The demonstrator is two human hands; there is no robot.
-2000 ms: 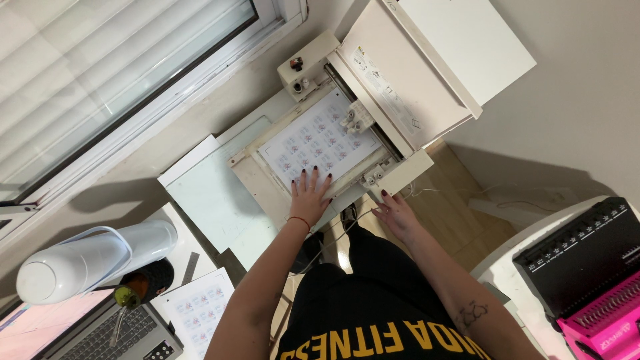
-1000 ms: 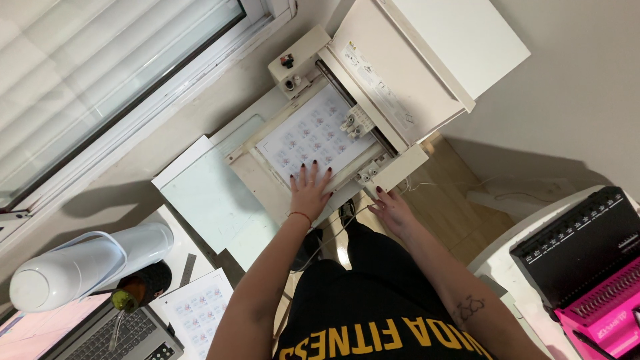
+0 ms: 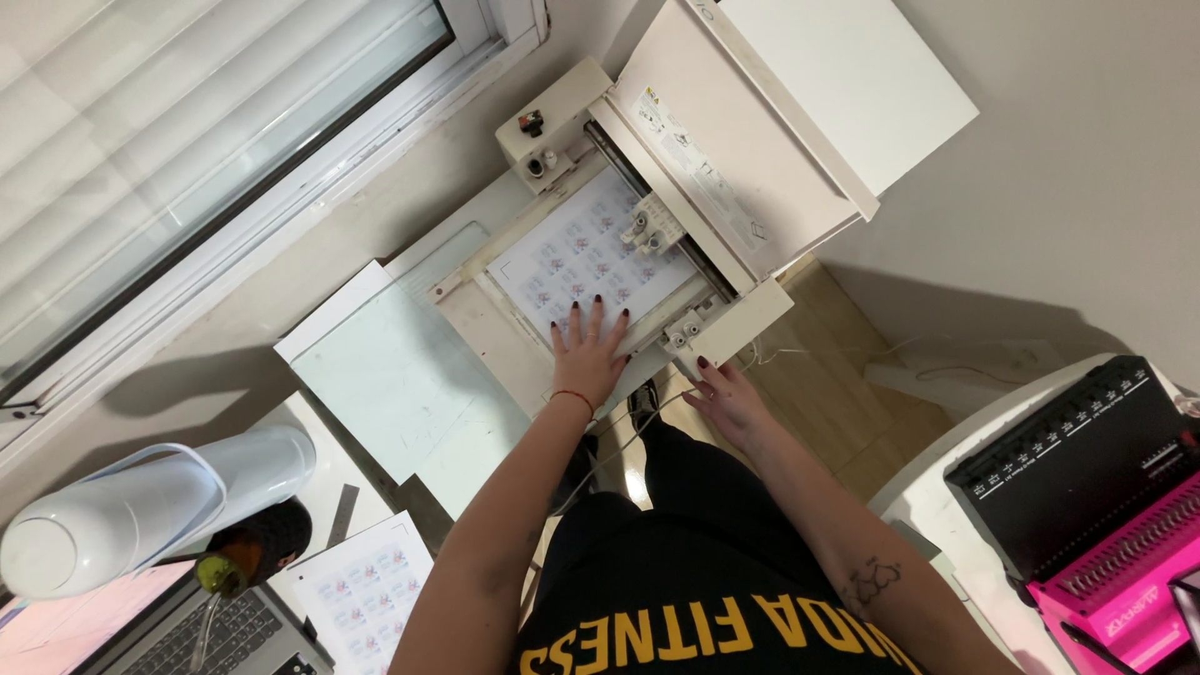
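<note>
A desktop cutting plotter [image 3: 750, 323] with its pinkish lid raised holds a printed sticker sheet [image 3: 562, 244] on a pale cutting mat [image 3: 511, 272]. Spread fingers of my left hand [image 3: 589, 352] rest flat on the lower edge of the sheet; the hand grips nothing. The plotter's carriage [image 3: 653, 225] sits over the sheet's right part. My right hand [image 3: 727, 398] is just below the plotter's lower right end, fingers apart and slightly bent, near a thin cable [image 3: 623, 445]. Whether its fingertips touch the plotter's edge cannot be told.
A glass plate [image 3: 403, 375] lies left of the plotter. At lower left are a white thermos [image 3: 169, 511], a dark bottle-like container [image 3: 253, 548], a laptop [image 3: 225, 623], a metal ruler [image 3: 344, 514] and another printed sheet [image 3: 366, 591]. A black and pink binding machine [image 3: 1059, 469] stands at right.
</note>
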